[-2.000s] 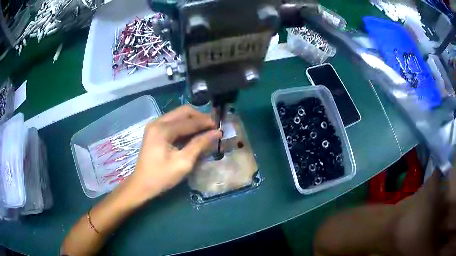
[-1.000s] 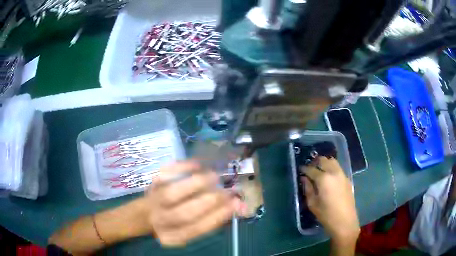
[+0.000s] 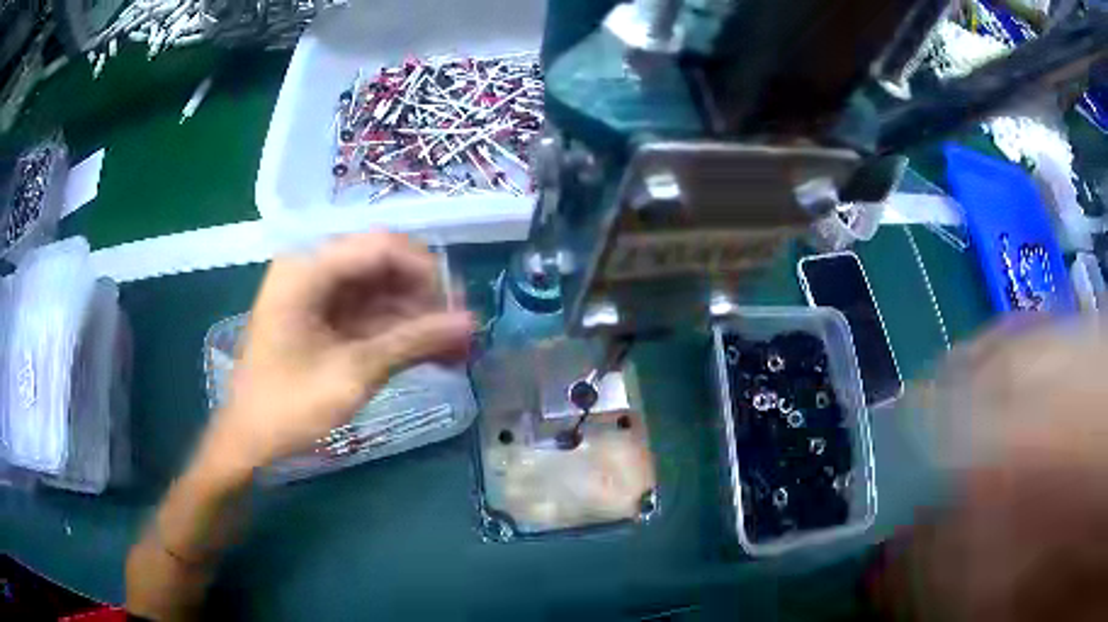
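Note:
My left hand [image 3: 328, 340] is raised over the clear rod tub [image 3: 456, 413], left of the press. Its fingers are curled, and a thin pale rod [image 3: 447, 277] shows upright at the fingertips. My right hand [image 3: 1021, 450] is a large blur at the right edge; its fingers and anything in it cannot be made out. The press's marked plate [image 3: 717, 237] hangs above the silver fixture block [image 3: 608, 391], which shows a dark round spot; I cannot tell if it is a hole or ring. The worn base plate [image 3: 559, 486] lies beneath. Black rings fill the clear ring tub [image 3: 866, 486].
A large white tray [image 3: 292, 158] of red- and dark-headed rods stands behind. A phone [image 3: 853, 318] lies beyond the ring tub. A blue tray [image 3: 996, 201] is far right, stacked clear tubs [image 3: 49, 365] far left. A dark press lever [image 3: 996, 91] crosses the upper right.
My left hand has moved left and up from in front of the press base to above the rod tub. My right hand has left the ring tub and moved right.

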